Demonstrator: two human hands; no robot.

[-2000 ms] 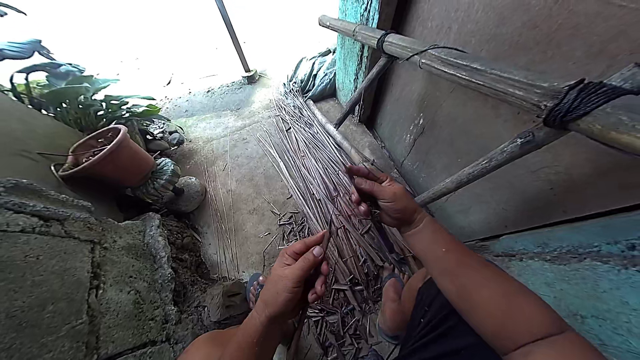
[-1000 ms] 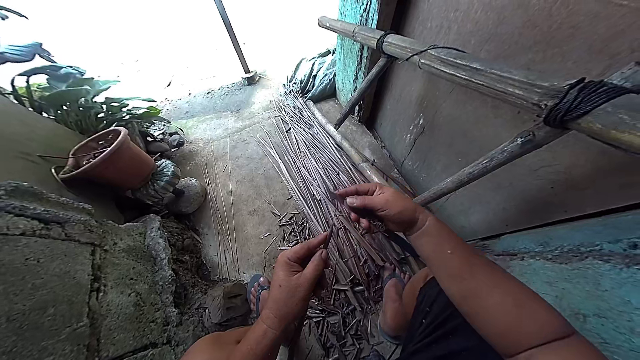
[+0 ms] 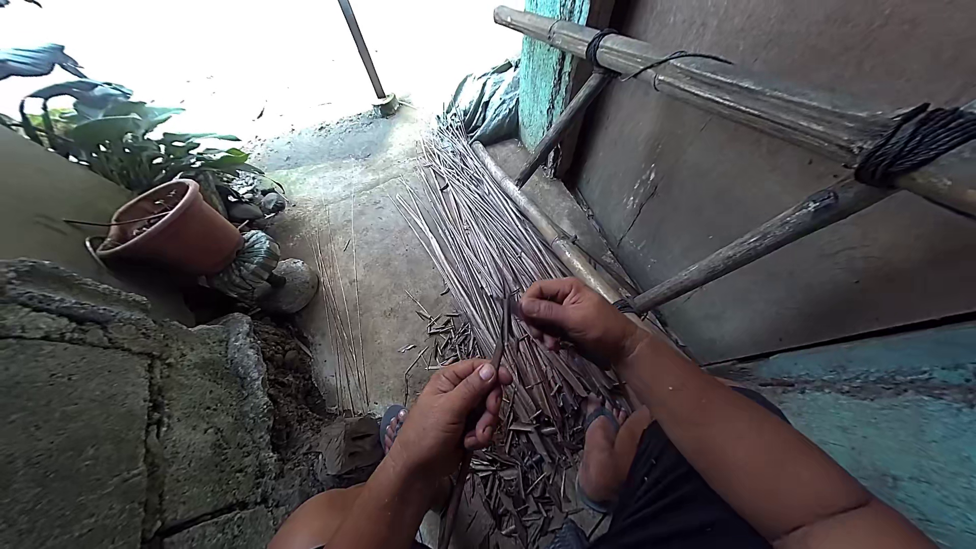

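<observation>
My left hand (image 3: pixel 461 400) pinches a thin brown stalk (image 3: pixel 499 343) between thumb and forefinger, and the stalk's lower part runs down below the hand. Above and to the right, my right hand (image 3: pixel 576 316) has its fingers curled near the upper end of the stalk; a small dark piece shows at its fingertips, too blurred to name. Beyond both hands a long heap of thin dry stalks (image 3: pixel 473 221) lies on the concrete floor. Short broken scraps (image 3: pixel 526 488) are strewn between my feet.
A bamboo frame lashed with black cord (image 3: pixel 915 145) stands at the right against the wall, its lower pole (image 3: pixel 526 206) beside the stalks. At the left are a clay flowerpot (image 3: pixel 171 229), a rough concrete block wall (image 3: pixel 76 412) and a few thin sticks (image 3: pixel 343 320) on the floor.
My right hand has moved nearer to my left hand than one second ago, and its fingers have curled in. The left hand stays in about the same place.
</observation>
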